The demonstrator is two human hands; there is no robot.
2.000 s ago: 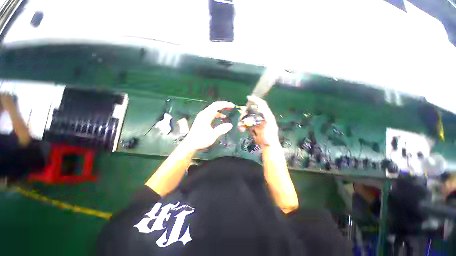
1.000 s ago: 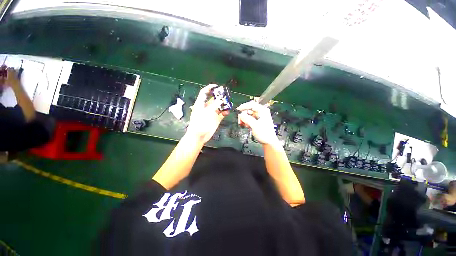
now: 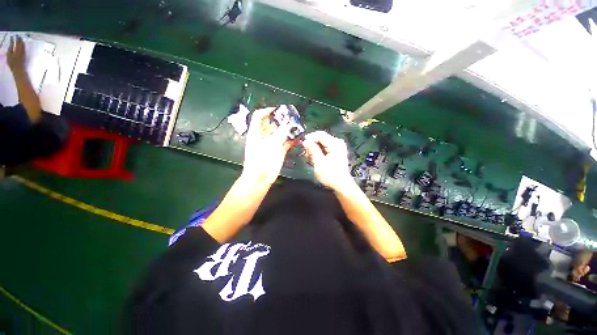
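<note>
My left hand [image 3: 263, 145] holds a small open black unit [image 3: 287, 122] with pale, silvery inner parts, above the green bench [image 3: 213, 105]. My right hand [image 3: 329, 159] is just to the right of the unit. Its fingers are pinched together at the unit's lower right edge. Whether a small part sits between these fingertips is too small and blurred to tell. Many black corded units [image 3: 429, 190] lie in rows along the near bench edge to the right.
A parts tray [image 3: 177, 105] with black pieces, a white cloth [image 3: 239, 119] and one corded unit [image 3: 188, 137] are at left. A red stool [image 3: 121, 157] stands below. A pale post [image 3: 419, 82] slants beyond my hands. A white sheet [image 3: 555, 200] lies far right. Another person's arm [image 3: 25, 85] shows far left.
The view has shifted, so the bench appears higher. My left hand first appeared empty, then held the open unit, and still holds it. My right hand has moved from around a small object to the unit's right edge.
</note>
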